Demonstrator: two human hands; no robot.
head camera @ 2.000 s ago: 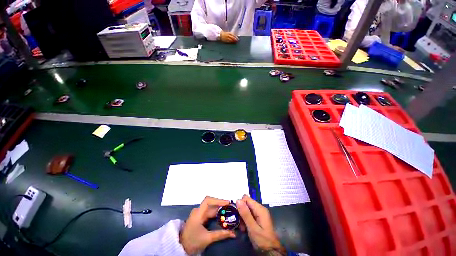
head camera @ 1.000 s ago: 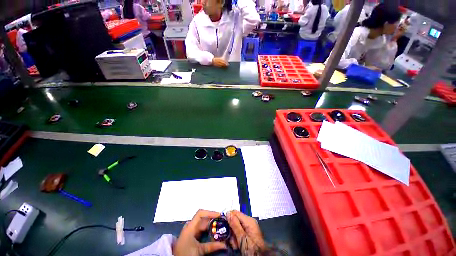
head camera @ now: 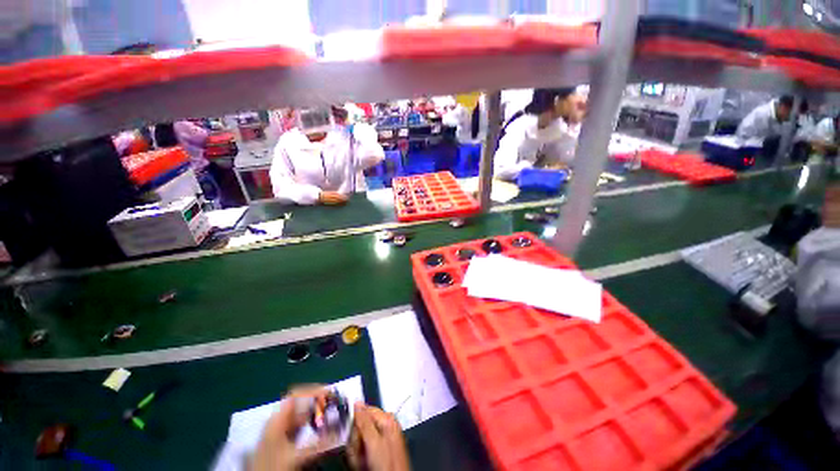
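My left hand point(head camera: 293, 427) is at the bottom centre, blurred, with its fingers around a black round watch module point(head camera: 329, 411) whose lit icons show. My right hand point(head camera: 376, 440) is just right of the module, blurred; whether it touches the module cannot be told. A white record sheet point(head camera: 254, 422) lies partly under my hands. A second gridded sheet point(head camera: 402, 364) lies to the right of it. Beyond the sheets, two dark round units point(head camera: 297, 352) and a yellow-gold one point(head camera: 351, 335) stand in a row.
A red compartment tray point(head camera: 521, 419) at right holds several round units and a loose sheet point(head camera: 534, 287). Green-handled cutters point(head camera: 136, 411), a brown-headed tool point(head camera: 53, 442) and a sticky note point(head camera: 117, 379) lie left. The conveyor point(head camera: 249, 287) crosses beyond. An upright post point(head camera: 589, 138) and overhead shelf stand ahead.
The view has swung up and to the right, bringing in the overhead shelf and a person's sleeve at the far right. The module remains at my hands, now tilted and blurred.
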